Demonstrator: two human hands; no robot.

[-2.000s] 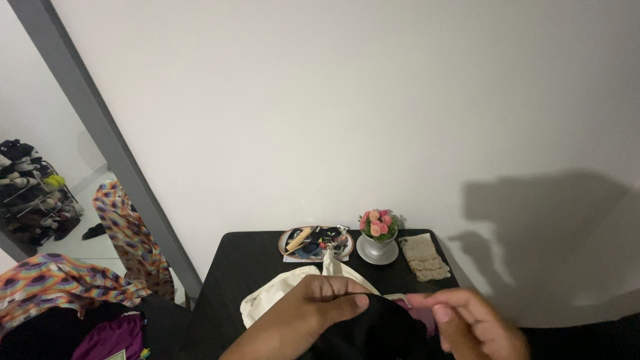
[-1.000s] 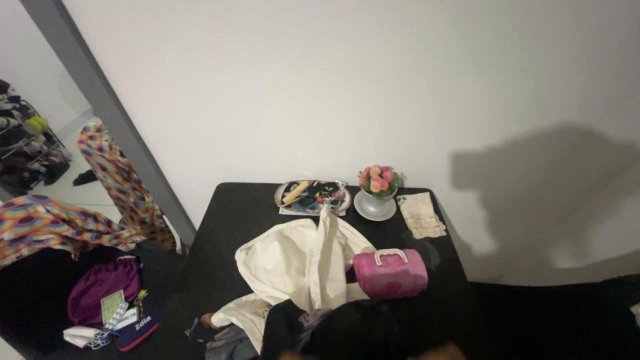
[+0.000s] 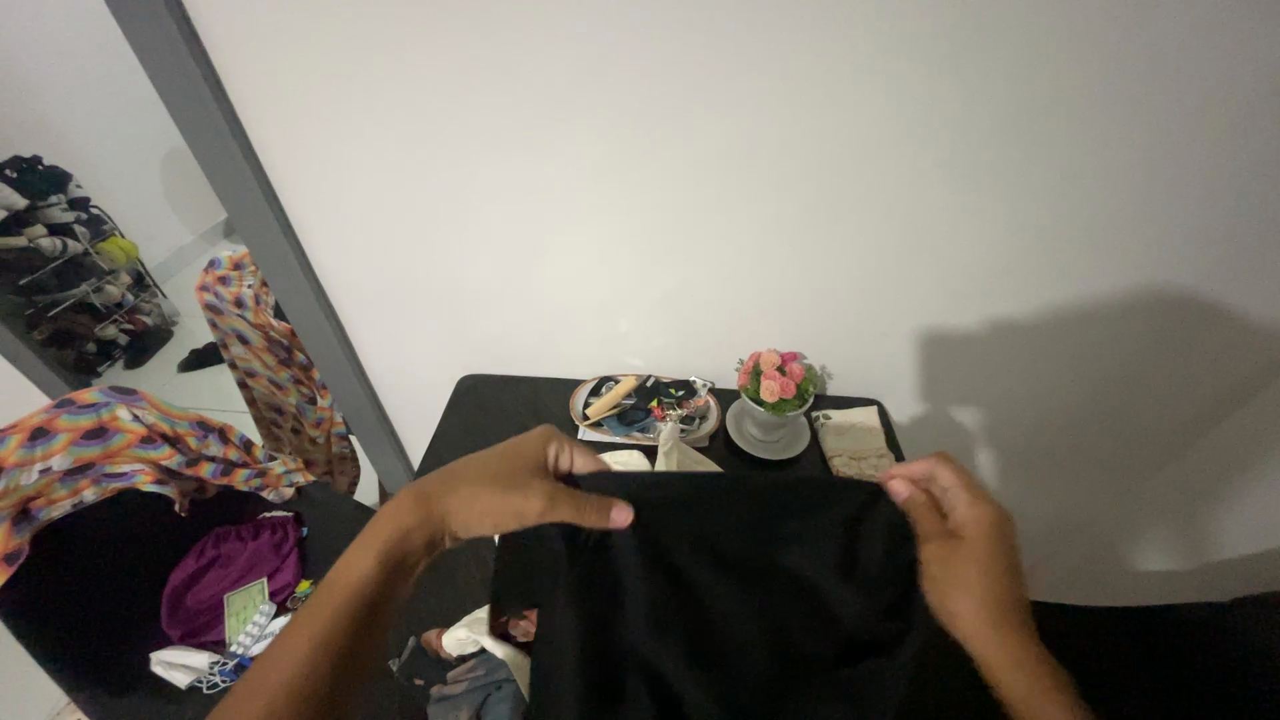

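Observation:
A black cloth point(image 3: 730, 590) hangs between my hands, its upper edge stretched nearly level. My left hand point(image 3: 520, 490) pinches the upper left part, thumb in front. At the upper right corner, my right hand point(image 3: 945, 530) grips the edge between thumb and fingers. Behind the cloth, parts of a white cloth point(image 3: 685, 455) show on the black table point(image 3: 500, 405). More garments, one grey-blue point(image 3: 480, 688), lie below my left hand. Whatever else lies behind the black cloth is hidden.
Along the table's back stand a tray of small items point(image 3: 645, 408), a flowerpot on a saucer point(image 3: 768, 430) and a folded beige cloth point(image 3: 855, 442). At left are a purple drawstring bag point(image 3: 230, 575), a face mask point(image 3: 185, 667), rainbow-patterned fabric point(image 3: 130, 440) and a grey-framed mirror point(image 3: 260, 220).
Both hands have come up from the bottom edge since one second ago, the black cloth spread between them. It now covers the pink case and most of the white cloth seen then.

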